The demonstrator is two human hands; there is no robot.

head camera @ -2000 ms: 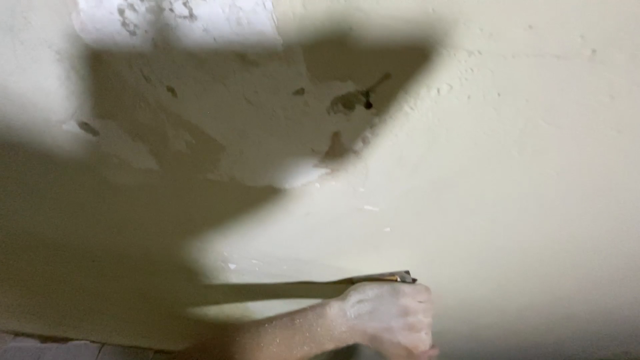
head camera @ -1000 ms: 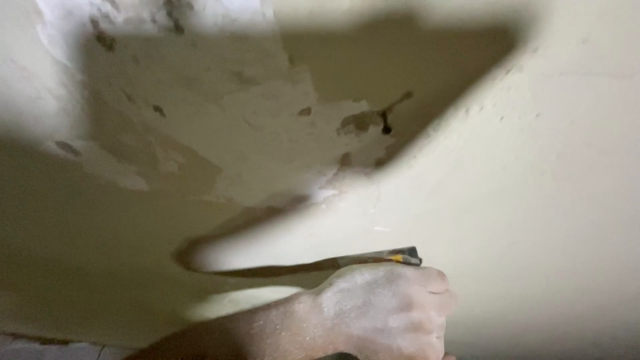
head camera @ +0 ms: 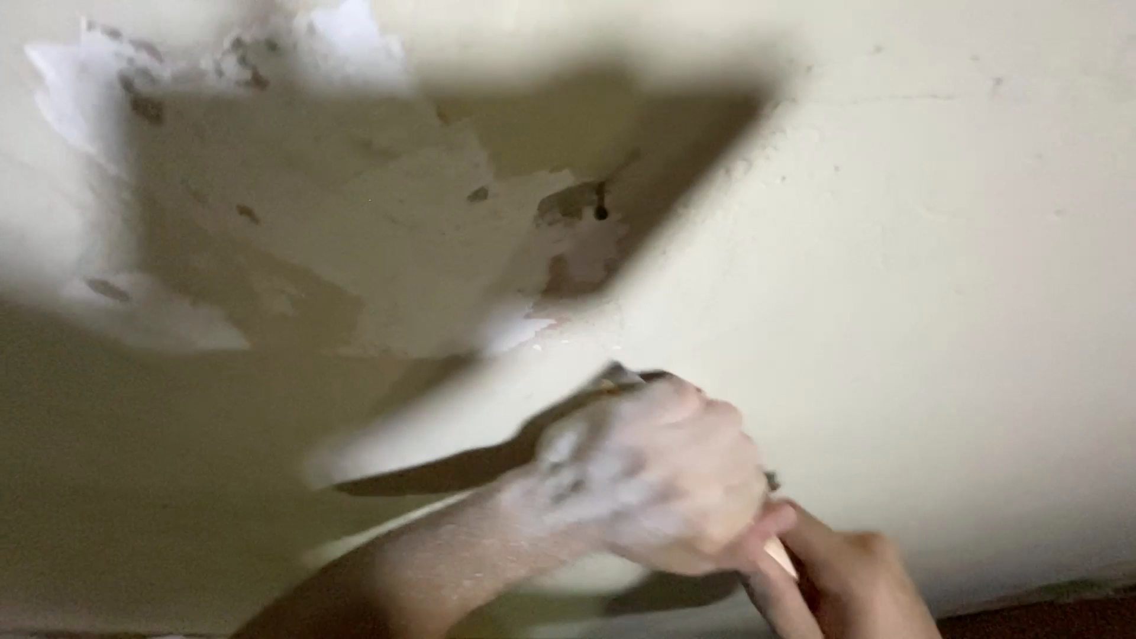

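Observation:
My left hand (head camera: pixel 657 475), its back dusted white, is closed in a fist over a hand tool. A narrow metal edge of the tool (head camera: pixel 624 374) sticks out above the knuckles, close to the painted wall (head camera: pixel 887 337); motion blur and the fist hide its exact kind. From the lower right comes my right hand (head camera: pixel 839 568), touching the lower side of the left fist. Its thumb and fingers close around a pale piece, which looks like the tool's handle end (head camera: pixel 781 557).
Peeled patches (head camera: pixel 355 195) with bare plaster, chips and a small dark hole (head camera: pixel 601 213) mark the wall at upper left. Broad shadows cover the left part. A dark reddish strip (head camera: pixel 1047 617) runs along the wall's base at lower right.
My right hand has come into view from the lower right and met the left fist. My left hand now sits lower relative to the wall's hole, with the tool still in it.

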